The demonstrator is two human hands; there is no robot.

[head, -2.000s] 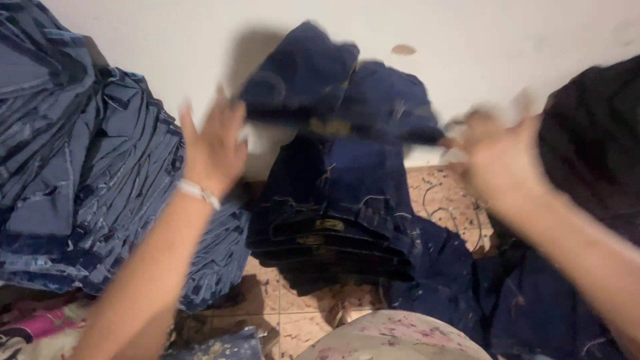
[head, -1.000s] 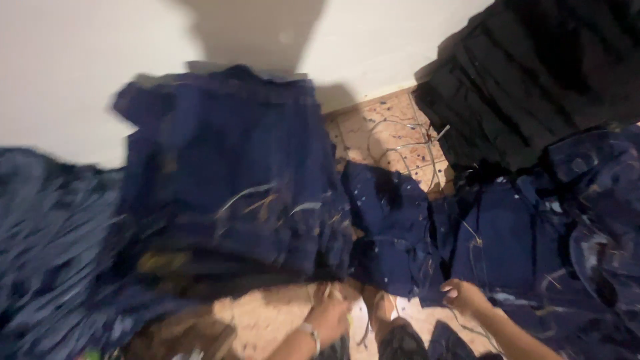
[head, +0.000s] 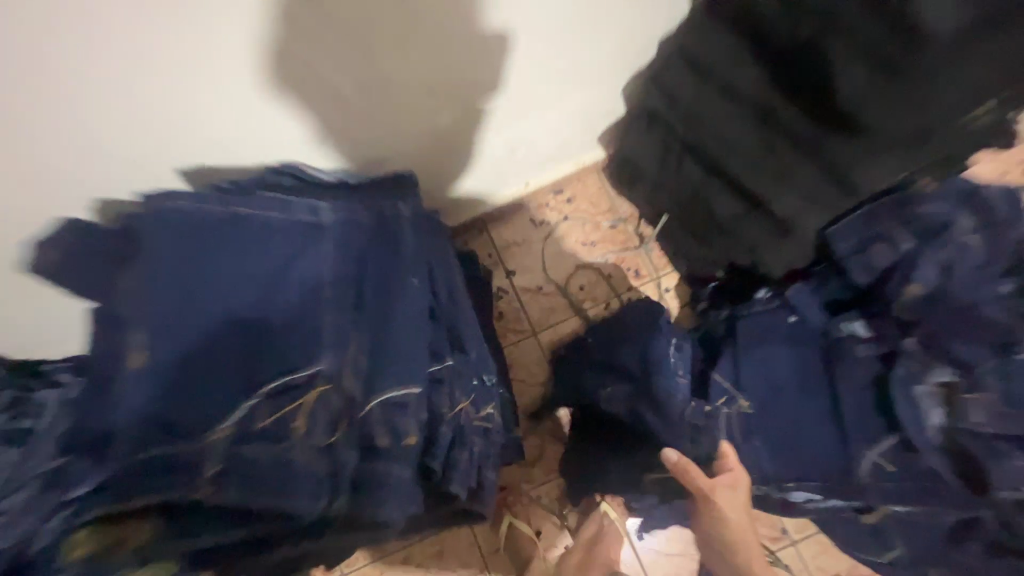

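Note:
My left hand (head: 724, 504) is at the lower middle right, thumb and a finger apart, holding nothing visible, beside the dark blue denim garments (head: 788, 392). A hand at the right edge, apparently my right hand (head: 998, 164), is cut off by the frame; it is over or against a bunched dark denim garment (head: 952, 248), and its fingers are hard to make out. A thick stack of folded dark blue denim garments (head: 240, 280), with loose pale and yellow threads, fills the left side. Blur hides finer detail.
A heap of black fabric (head: 752, 144) rises at the upper right. Thread scraps and cord lie on the tiled floor (head: 520, 280) between the piles. A pale wall (head: 144, 88) stands behind. Feet in sandals (head: 600, 532) are at the bottom. Greyish-blue fabric (head: 32, 432) lies far left.
Two seconds ago both hands held a folded denim garment above the stack; now my left hand is away from it. The view has swung right.

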